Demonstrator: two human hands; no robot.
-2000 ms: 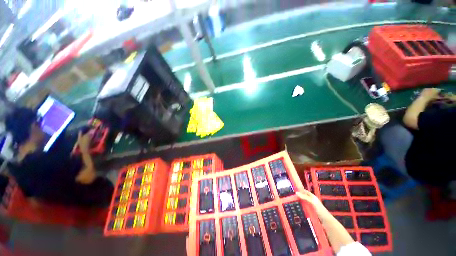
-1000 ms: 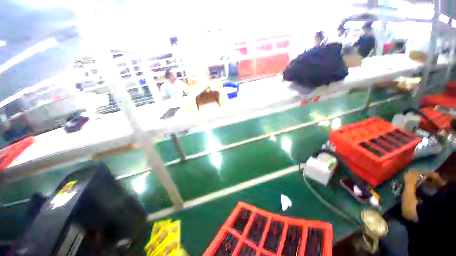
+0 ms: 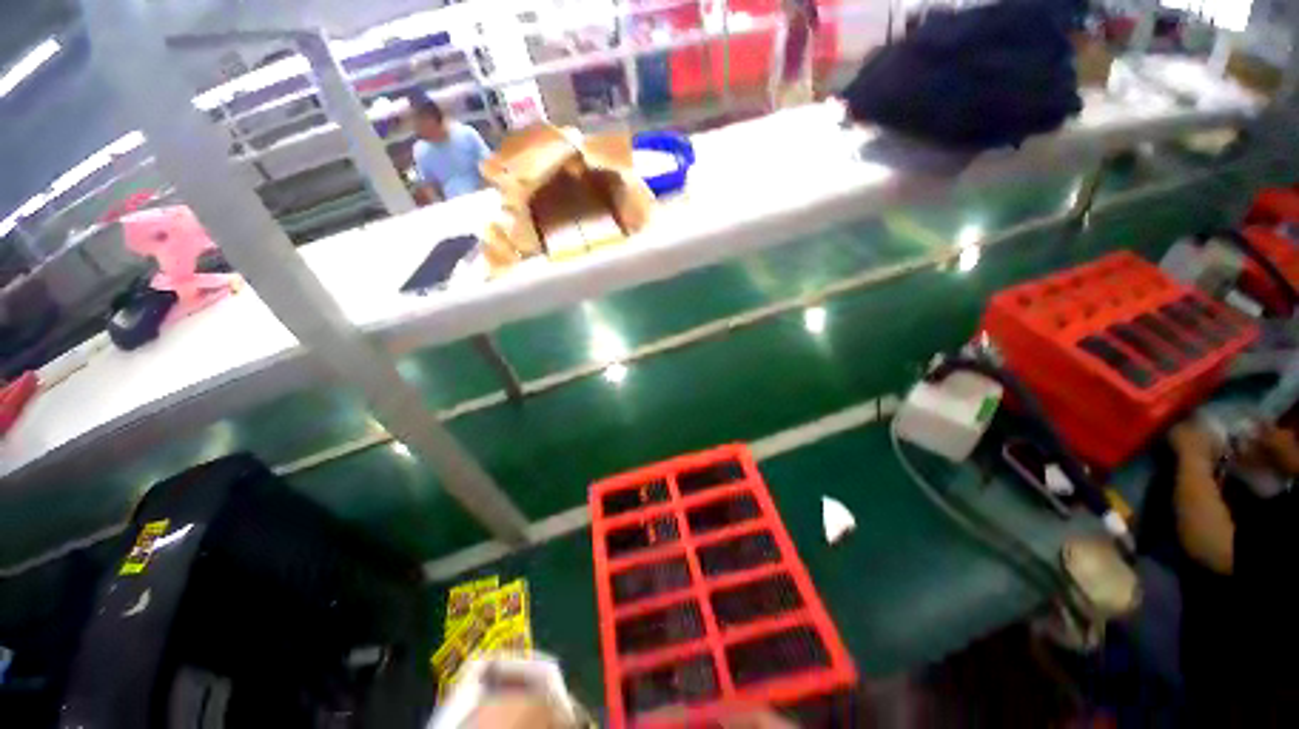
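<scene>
A red tray (image 3: 691,544) of dark keypad phones in two rows lies on the green bench, with no yellow on the phones. A loose pile of yellow label sheets (image 3: 487,615) lies left of it. My left hand (image 3: 510,698), with a whitish cuff, is blurred and cut off by the bottom edge, just below the sheets. Its fingers cannot be made out. A small blurred part of my right hand (image 3: 758,716) shows at the tray's near edge; its grip is hidden.
A black computer case (image 3: 235,598) stands at left. A white scrap (image 3: 838,520) lies right of the tray. A white box device (image 3: 949,410) with cable and stacked red trays (image 3: 1111,349) stand further right. A person's arm (image 3: 1204,499) shows there. A pale post (image 3: 356,356) rises behind the sheets.
The tray, held up two seconds ago, now lies on the bench, turned lengthwise. The view has lifted towards the far bench. My left hand has come into view by the sheets.
</scene>
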